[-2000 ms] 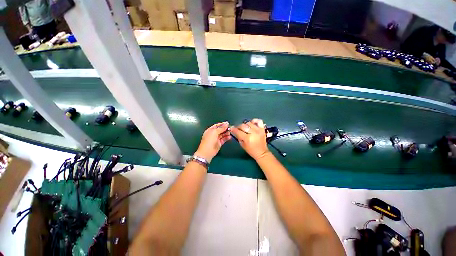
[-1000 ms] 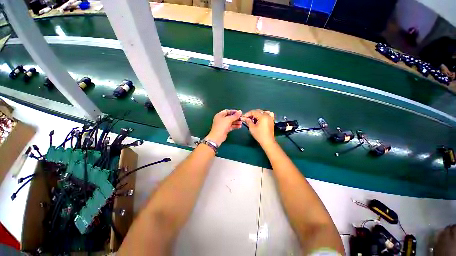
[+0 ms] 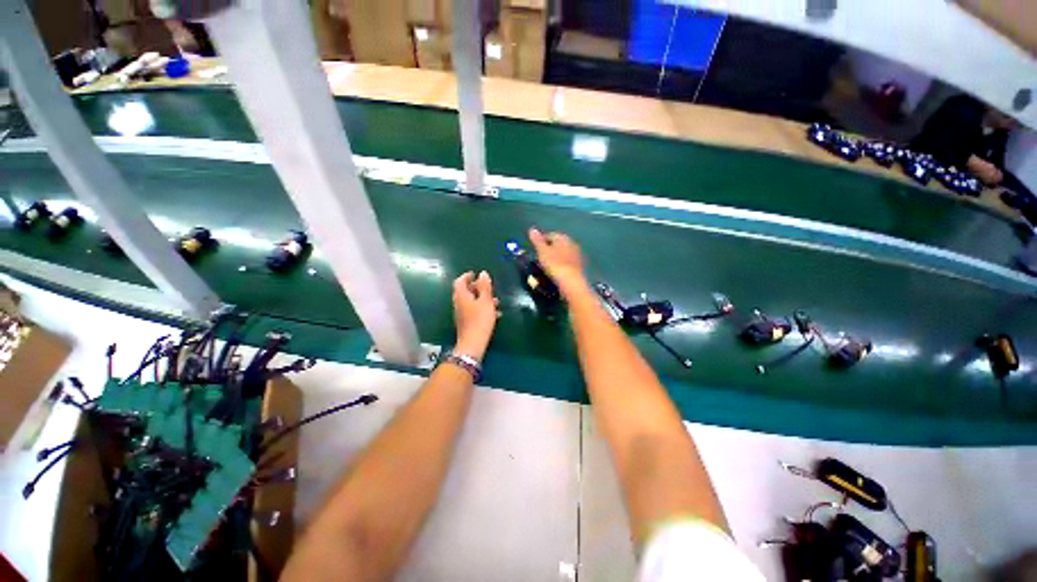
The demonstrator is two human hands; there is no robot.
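Observation:
My left hand [image 3: 475, 313] is over the green belt, its fingers slightly curled and apart, with nothing visible in it. My right hand [image 3: 557, 259] is further forward, its fingertips beside the upper end of a black pack [image 3: 534, 279]. A small blue-white glint shows at that end. The frame does not show whether the fingers grip the pack. Just right of it, a joined unit [image 3: 648, 314] with thin wires and a black cord lies on the belt.
More black units [image 3: 765, 329] lie along the belt [image 3: 478, 244] on both sides. A white frame post [image 3: 324, 182] stands left of my hands. A carton [image 3: 276, 443] of green boards with black leads is at lower left. Loose packs [image 3: 851, 483] lie at lower right.
My hands were together at their fingertips and are now apart. My right hand has moved forward, beside a black pack now visible between my hands. The view has shifted slightly.

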